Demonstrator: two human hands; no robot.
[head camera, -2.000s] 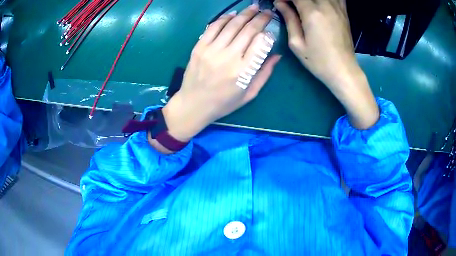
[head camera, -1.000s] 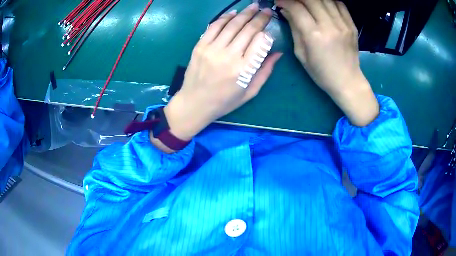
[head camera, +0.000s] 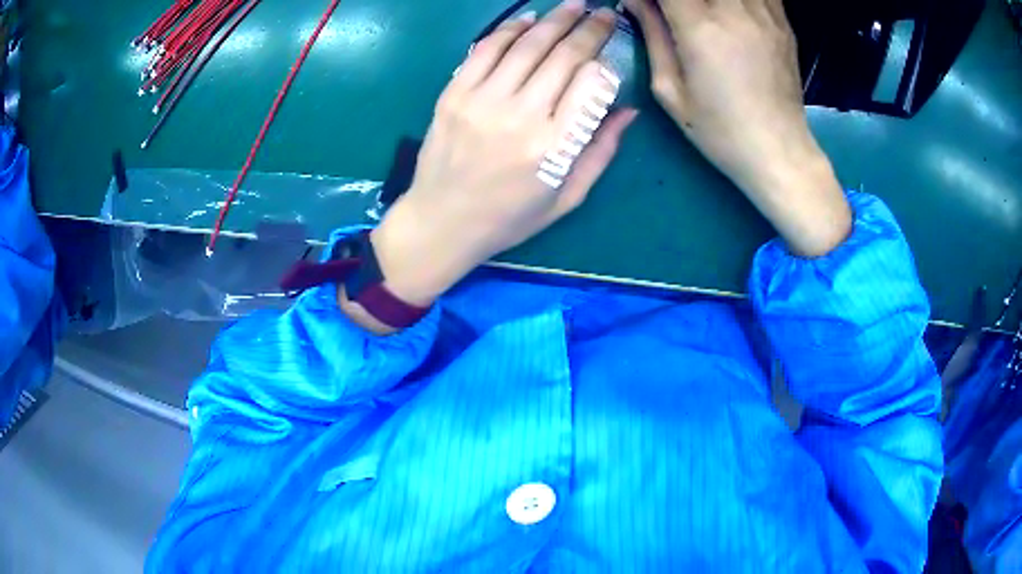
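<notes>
My left hand (head camera: 504, 146) lies palm down at the top centre, fingers pointing to the upper edge. A row of small white labels (head camera: 578, 129) is stuck along it beside the thumb. My right hand (head camera: 734, 95) is bent beside it, its fingertips at the top edge. A thin black cable (head camera: 503, 18) curves by the left fingertips. What the fingertips touch is cut off or hidden. A black plastic housing (head camera: 824, 56) lies at the upper right, partly behind my right hand. A maroon wrist strap (head camera: 384, 305) is on my left wrist.
Red lead wires (head camera: 193, 43) lie in a bundle at the upper left. A single red wire (head camera: 267, 129) lies apart, its tip past the table edge. A clear plastic bag (head camera: 168, 264) hangs at the front left edge. A blue sleeve (head camera: 20, 247) of another person shows at far left.
My right hand has shifted slightly against the housing, its fingers more bent than two seconds ago. The whole view has moved a little, so things sit slightly higher. My left hand keeps its pose.
</notes>
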